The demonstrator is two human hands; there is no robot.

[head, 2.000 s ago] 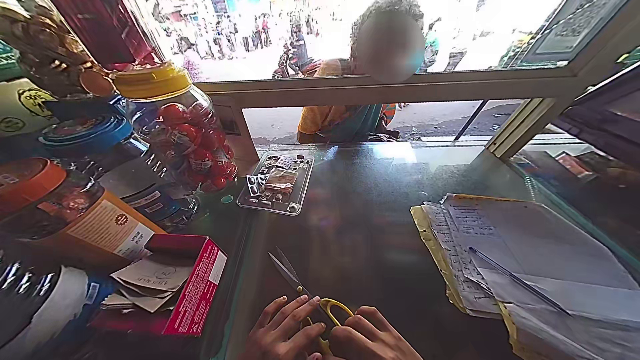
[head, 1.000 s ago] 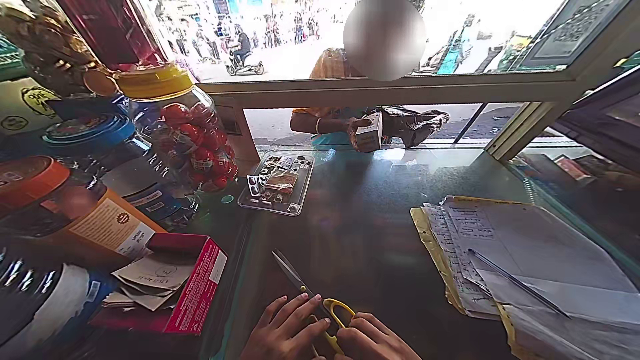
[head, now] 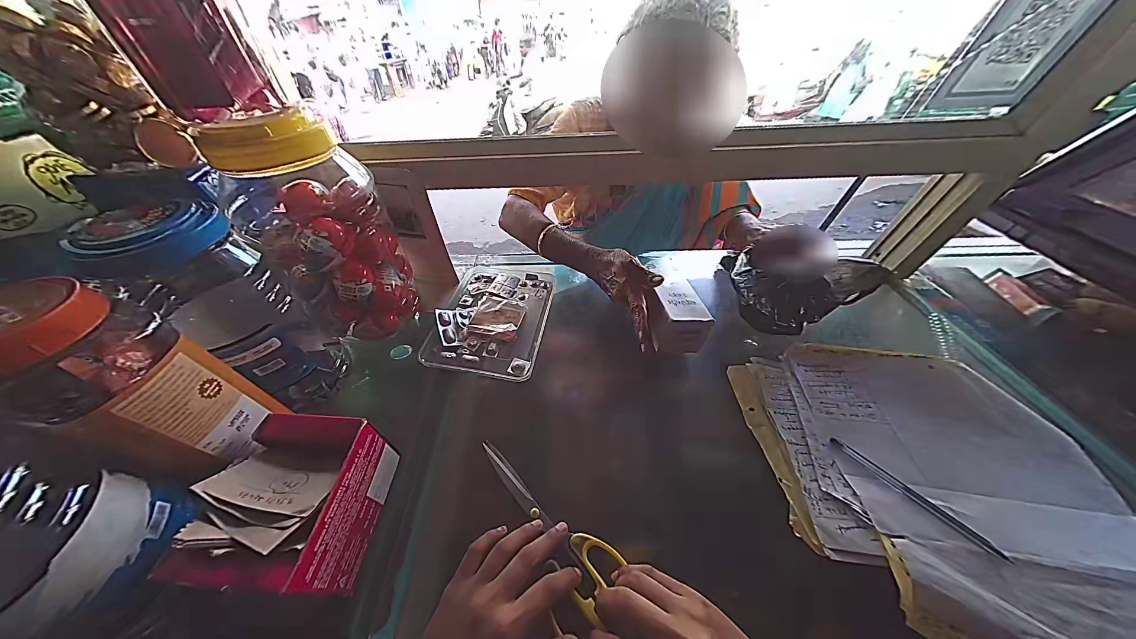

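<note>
A pair of scissors with yellow-rimmed handles [head: 596, 561] lies on the dark glass counter [head: 568, 435] at the bottom centre, blades pointing up and left. My left hand [head: 510, 581] rests over the near part of the scissors, its fingers on the pivot and handle. My right hand [head: 661, 608] has its fingers on the yellow handle. Across the counter a person's hand [head: 632, 288] touches a small carton [head: 682, 311] standing on the far edge. Beside it is a black plastic bag [head: 781, 288] at that person's other hand.
A clear tray [head: 524, 351] with small items lies beyond the scissors. Plastic jars [head: 342, 257] crowd the left side, with a red box [head: 346, 506] of paper slips before them. At right, a pen [head: 923, 501] lies on stacked papers [head: 976, 399]. A window frame [head: 710, 160] crosses above the counter.
The person across has reached through the opening; the small carton, held up there a second ago, now stands on the counter. The black bag has come onto the counter. My hands stay at the scissors.
</note>
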